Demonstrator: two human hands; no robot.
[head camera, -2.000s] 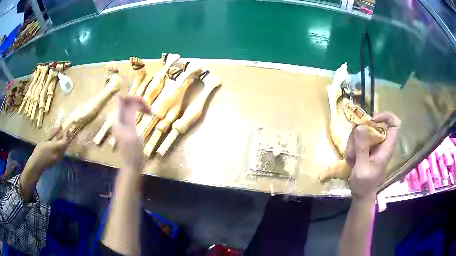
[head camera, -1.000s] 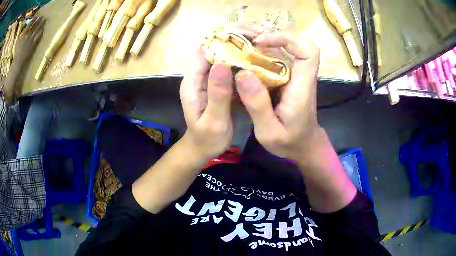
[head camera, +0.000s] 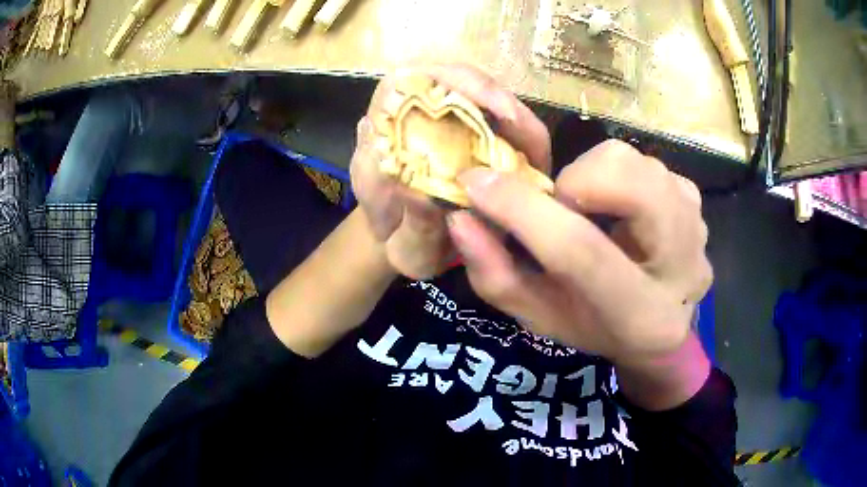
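A tan leg-shaped moulded part (head camera: 439, 138) is held above the lap, its open rimmed end turned up towards the camera. My left hand (head camera: 399, 204) is wrapped around it from the left and behind. My right hand (head camera: 594, 247) has its thumb and index finger on the near right edge of the rim. The shaft of the part is hidden by the hands. I cannot tell whether the right fingers hold anything small.
Waiting parts (head camera: 259, 21) lie with pegs towards the bench edge at upper left. A crusted glue tray (head camera: 591, 38) and a set-aside part (head camera: 730, 57) lie right. A blue crate (head camera: 211, 190) of brown pieces and blue stools (head camera: 143, 238) stand below. A coworker's plaid garment (head camera: 43, 257) shows left.
The view swung down from the bench to the lap. My hands came together around the part. Since a second ago its rimmed end has turned more to the camera, and my right fingers shifted on the rim.
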